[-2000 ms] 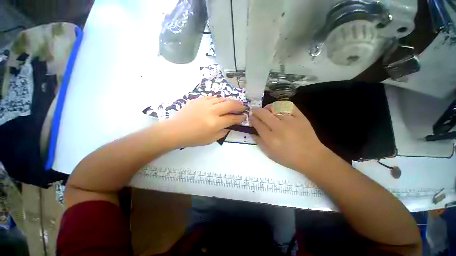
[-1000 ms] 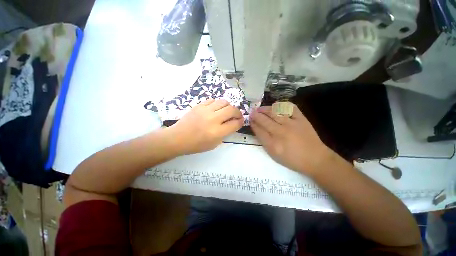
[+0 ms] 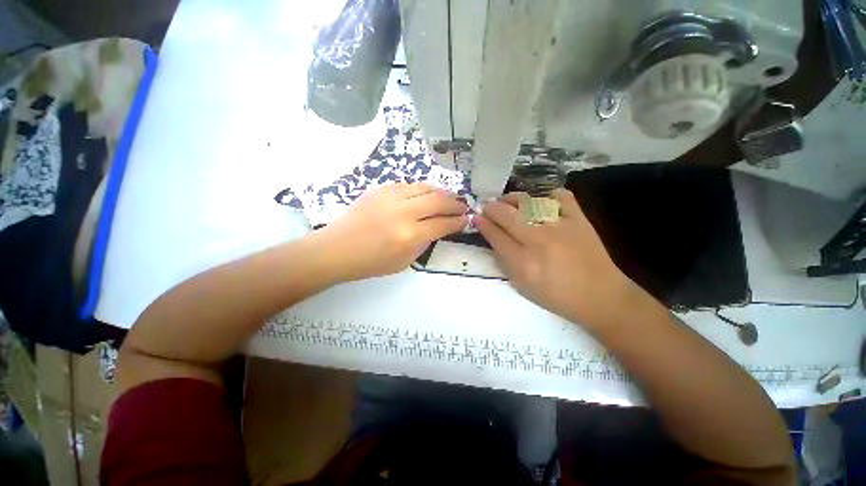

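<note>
The lace overlay (image 3: 380, 163), white floral over black, lies left of the needle area under the sewing machine head (image 3: 513, 66). My left hand (image 3: 394, 228) presses on the lace, its fingertips pinching the edge near the presser foot. My right hand (image 3: 541, 242) meets it from the right, fingertips closed on the same edge. A little black fabric shows under my fingers. The needle and foot are mostly hidden by the head and fingertips. A yellowish round piece (image 3: 539, 210) sits over my right fingers.
A flat black piece (image 3: 665, 237) lies right of my right hand. A plastic-wrapped grey cylinder (image 3: 353, 66) hangs left of the head. A printed ruler (image 3: 427, 349) runs along the front edge. Cut pieces (image 3: 59, 218) lie at left by a blue edge (image 3: 121, 190).
The lace has shifted slightly and turned at the foot, and the dark strip below my fingers shows less. Both hands stay at the needle with small finger movements.
</note>
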